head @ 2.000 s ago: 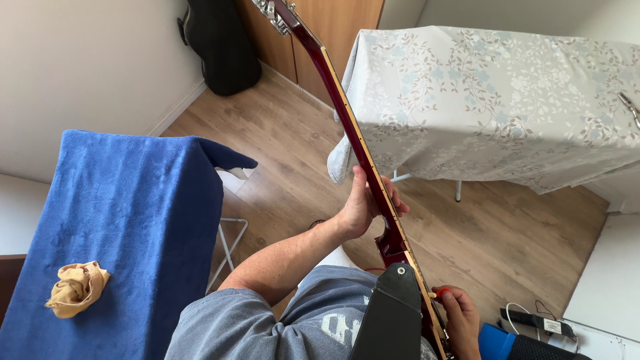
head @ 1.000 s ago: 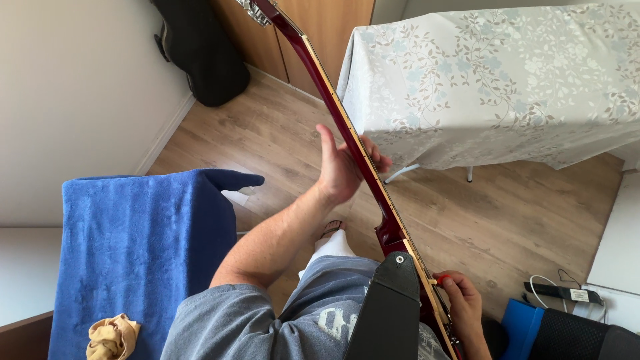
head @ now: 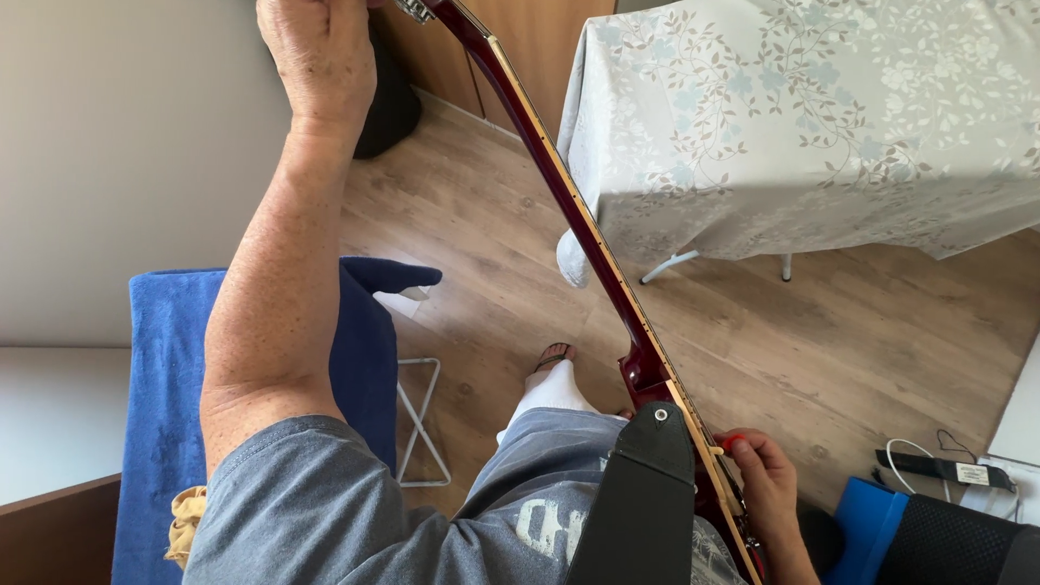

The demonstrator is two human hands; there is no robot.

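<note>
A dark red electric guitar (head: pixel 569 195) with pale binding hangs across my body on a black leather strap (head: pixel 642 496), its neck slanting to the upper left. My right hand (head: pixel 764 471) is at the strings over the guitar body, a red pick (head: pixel 732 442) pinched between thumb and finger. My left hand (head: pixel 321 49) is raised at the top edge, just left of the headstock's metal tuners (head: pixel 416 10). Its fingers are partly cut off by the frame, so whether they touch a tuner cannot be seen.
A blue towel (head: pixel 171 390) covers a stand at left, with a tan cloth (head: pixel 187 524) on it. A flower-patterned cloth (head: pixel 731 122) drapes an ironing-board-like table at upper right. A black case (head: pixel 390 106) leans behind my left forearm. A power strip (head: pixel 934 467) and blue-black object (head: pixel 873 520) lie lower right.
My left hand has left the middle of the guitar neck and moved up beside the headstock. My right hand stays by the strings with the red pick.
</note>
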